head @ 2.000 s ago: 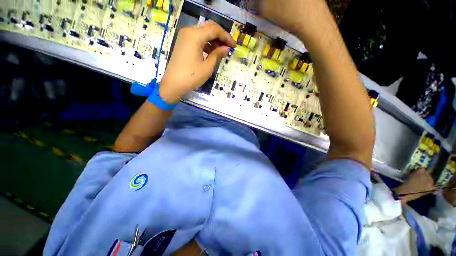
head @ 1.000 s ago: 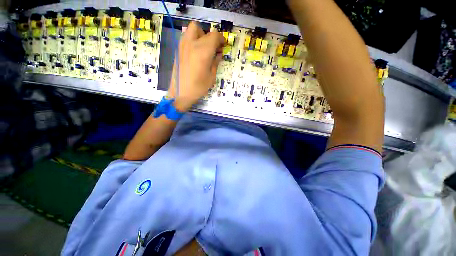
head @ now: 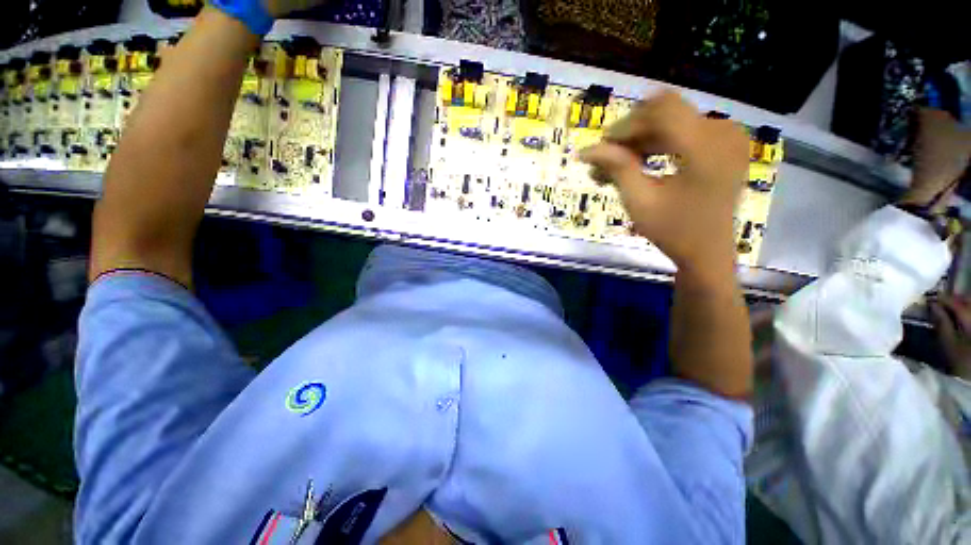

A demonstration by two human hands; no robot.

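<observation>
A cream-white circuit board panel [head: 500,176] lies on the metal track in front of me, with yellow blocks and black parts along its far side. My right hand [head: 676,165] is over the right part of this panel, thumb and fingers bent together near the boards. Whether it holds a small part cannot be told. My left arm reaches up across a second panel [head: 307,138] at the left. My left hand [head: 290,5] is mostly cut off by the top edge, just past the blue wrist strap [head: 247,13]; its fingers are hidden.
Behind the track are heaps of blue [head: 357,11], grey-silver [head: 481,23], orange-gold [head: 607,19] and dark green-black components [head: 733,32]. The metal track [head: 367,216] shows between the panels. At the right, another person's white sleeve [head: 868,282] and a hand are near the track.
My left hand has left the panel and moved up and left to the top edge. My right hand has come down from the top edge to over the boards.
</observation>
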